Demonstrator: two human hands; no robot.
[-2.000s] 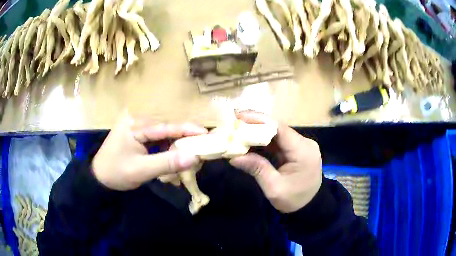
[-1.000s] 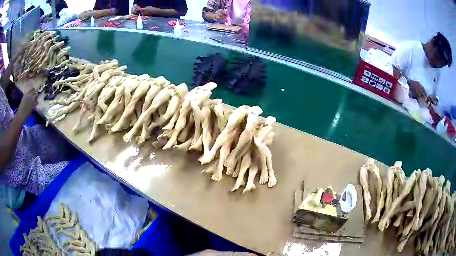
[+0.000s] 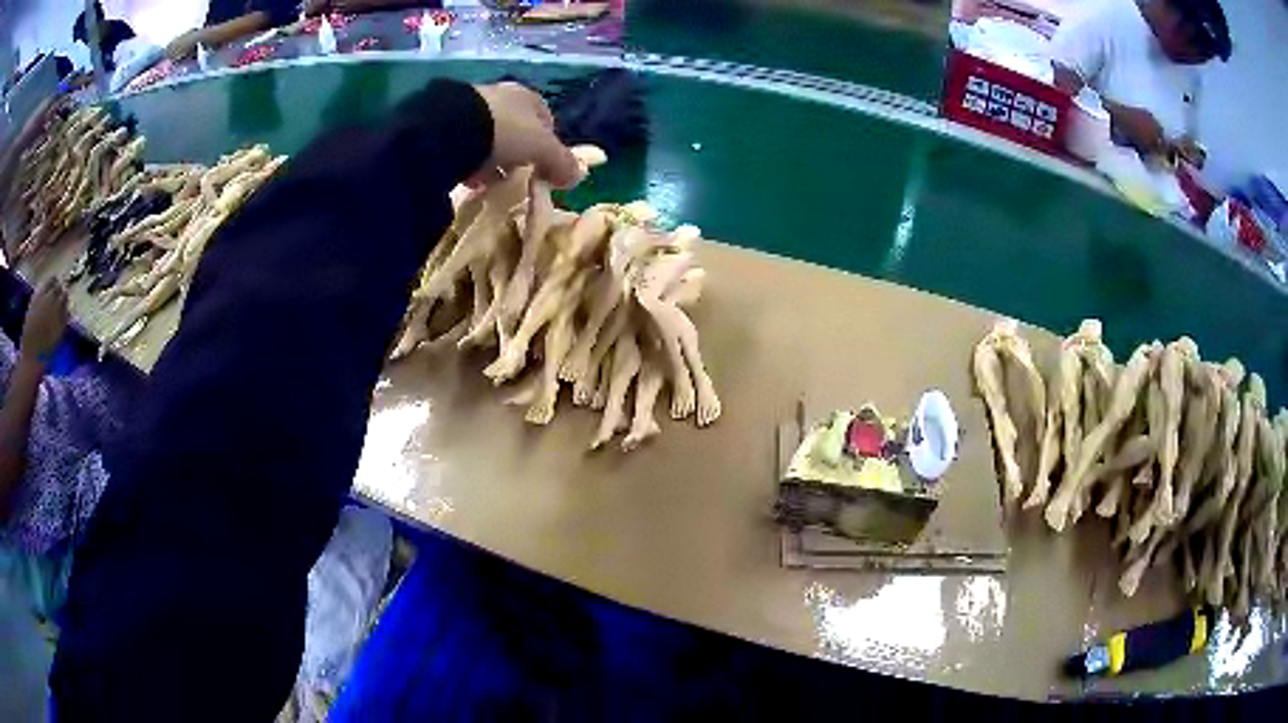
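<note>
My left hand (image 3: 526,139) reaches out over the left row of joined leg pairs (image 3: 565,290), its fingers closed on the top of a joined leg pair that hangs among the others; the sleeve hides the row's left part. My right hand is out of the picture. The stained block (image 3: 865,494), with a red piece and a white round dish (image 3: 932,435) on it, stands on cardboard pads (image 3: 904,554). More tan leg pieces (image 3: 1158,424) lie in a row at the right.
A black and yellow tool (image 3: 1147,644) lies near the front right edge. A blue crate (image 3: 438,636) with a white liner is below the table edge. Dark parts (image 3: 600,110) lie on the green surface (image 3: 819,198). A person sits at far left, others opposite, near a red crate (image 3: 1000,102).
Two seconds ago both hands held a leg piece in front of me. The view has swung left; my left arm now extends to the left row, and my right hand has left the picture.
</note>
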